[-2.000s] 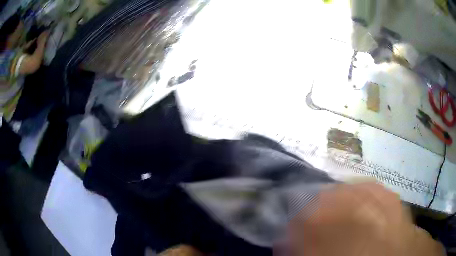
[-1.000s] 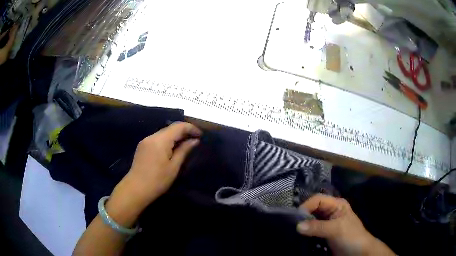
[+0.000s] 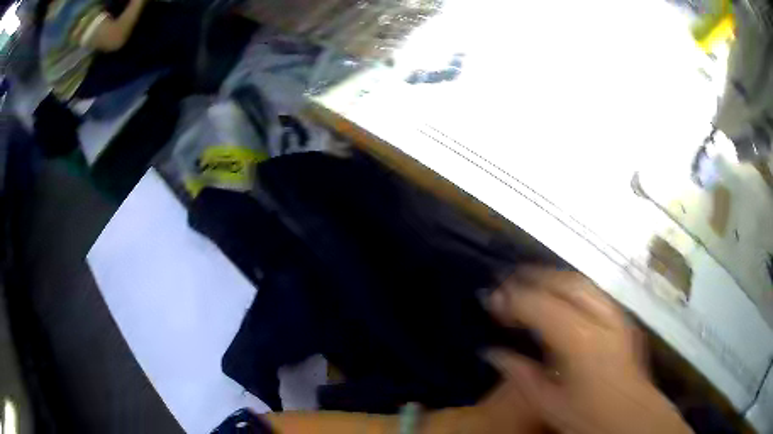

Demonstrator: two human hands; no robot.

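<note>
The dark navy cloth [image 3: 364, 263] lies bunched across my lap, below the front edge of the white table. My right hand [image 3: 585, 347] is blurred, on the right part of the cloth, fingers bent with a gap between them. My left forearm, with a pale bracelet, comes in along the bottom edge. My left hand [image 3: 500, 407] is low beside my right hand, partly overlapped by it. The blur and overlap hide whether either hand grips the cloth. No striped lining can be made out.
The white table [image 3: 508, 93] fills the upper right, its near edge running diagonally. A white board [image 3: 169, 305] lies at the left. A clear plastic bag with a yellow label [image 3: 225, 168] is above it. Machine parts are at the right edge. Another person's arm [image 3: 114, 30] shows at upper left.
The view has swung left and blurred. My left hand has gone from the cloth's left part to beside my right hand. The striped lining, scissors and snips have left sight.
</note>
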